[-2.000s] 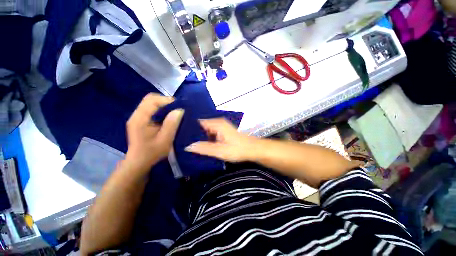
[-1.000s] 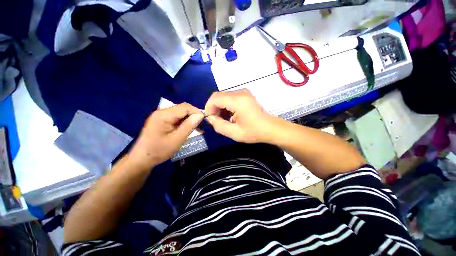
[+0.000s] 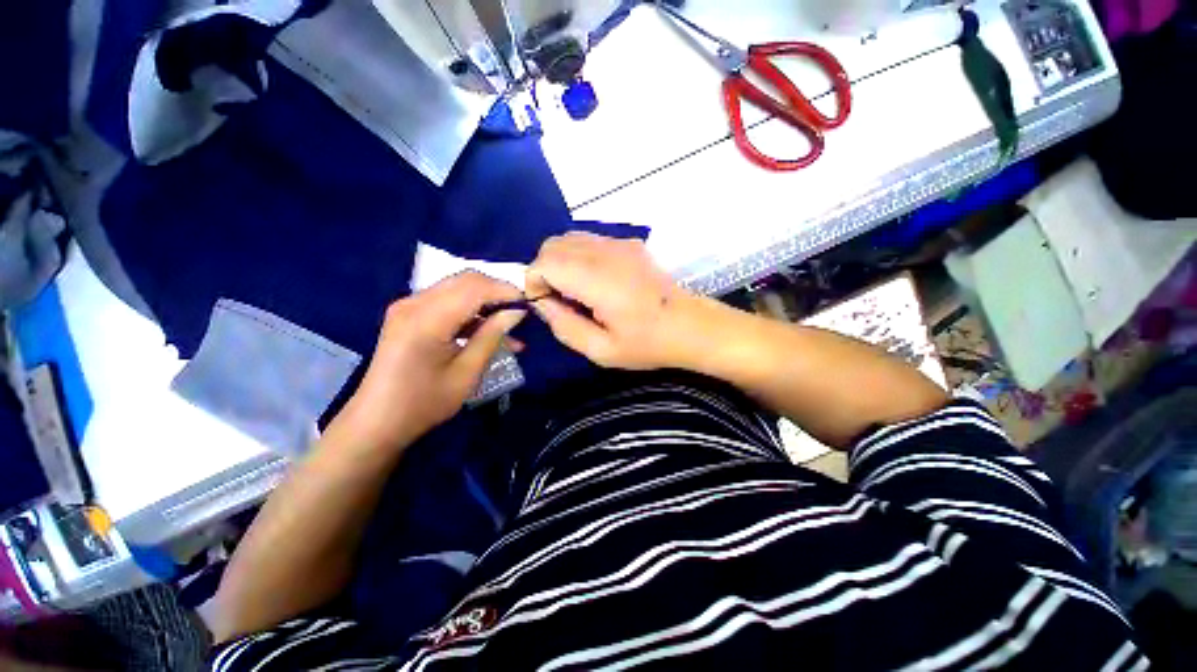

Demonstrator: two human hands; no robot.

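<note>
A large navy garment panel (image 3: 276, 223) lies left of and below the needle area, with a grey-blue flap (image 3: 263, 368) at its lower left and a pale strip (image 3: 381, 85) near the presser foot (image 3: 523, 108). My left hand (image 3: 440, 348) and my right hand (image 3: 607, 299) meet at the table's front edge. Their fingertips pinch a small dark edge of the navy cloth between them. Part of the navy cloth passes under my right hand and shows a corner just above it. The rest of the pinched edge is hidden by my fingers.
Red-handled scissors (image 3: 784, 105) lie right of the needle. A dark green tie (image 3: 987, 89) lies farther right. A ruler strip (image 3: 840, 210) runs along the table's front edge. Pale cloth pieces (image 3: 1017, 295) hang at the right. Bunched grey and navy cloth (image 3: 197, 79) sits upper left.
Two seconds ago my hands were apart over the cloth; since then they have come together and pinch its edge. The view has shifted, so the machine head sits higher in the picture.
</note>
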